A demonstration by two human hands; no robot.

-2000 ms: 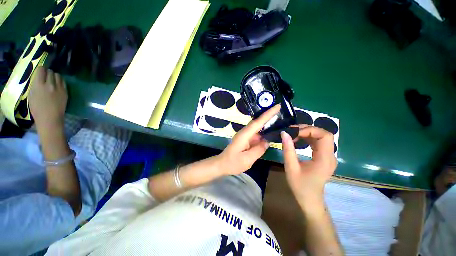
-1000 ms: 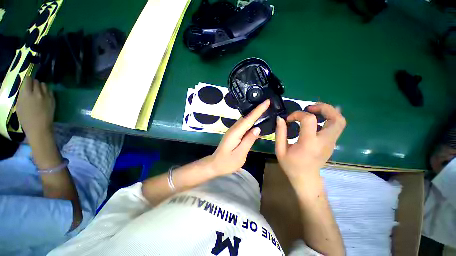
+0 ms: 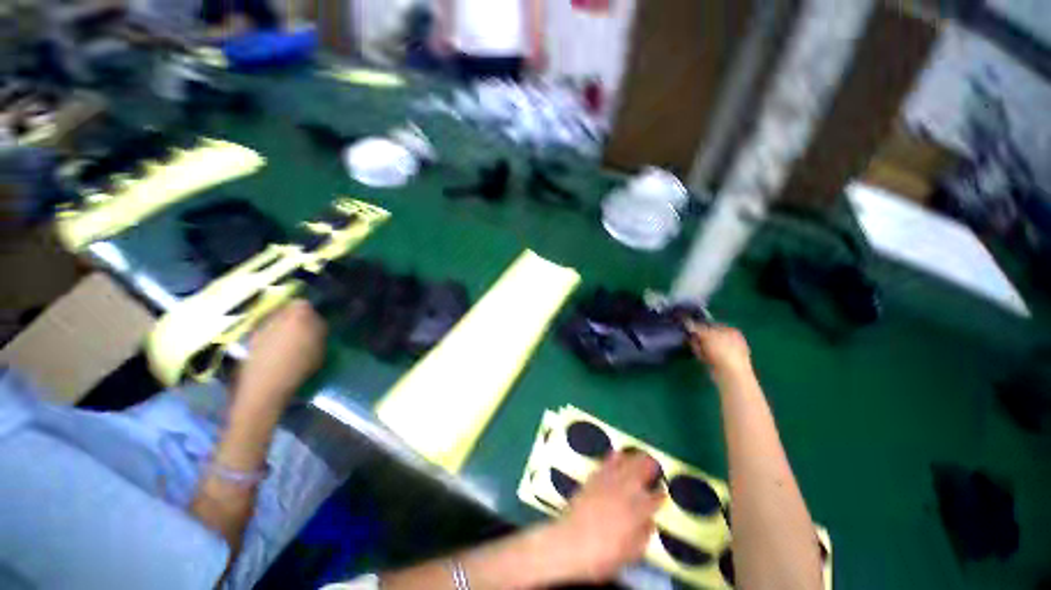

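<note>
The view is blurred. The pad sheet (image 3: 695, 496) with rows of black circles and part-circles lies at the bench's front edge. My left hand (image 3: 617, 507) is over its left part, fingertips by a black circle; whether it holds a pad is unclear. My right arm crosses the sheet's right part. My right hand (image 3: 720, 346) is at the right end of the pile of black housings (image 3: 622, 332), fingertips touching or very near it; I cannot tell whether it grips one. The housing worked on earlier cannot be made out.
A long folded backing sheet (image 3: 484, 363) slants left of the pad sheet. At left are a neighbour's arm (image 3: 248, 415), yellow pad strip (image 3: 271, 277) and dark parts (image 3: 386, 302). A pale post (image 3: 766, 150) and a white round object (image 3: 642, 210) stand beyond the pile. A person (image 3: 490, 29) is at the back.
The camera view has tilted up to the far bench. The black housing is no longer seen between my hands. My right hand has reached forward to the pile; my left hand has moved over the sheet.
</note>
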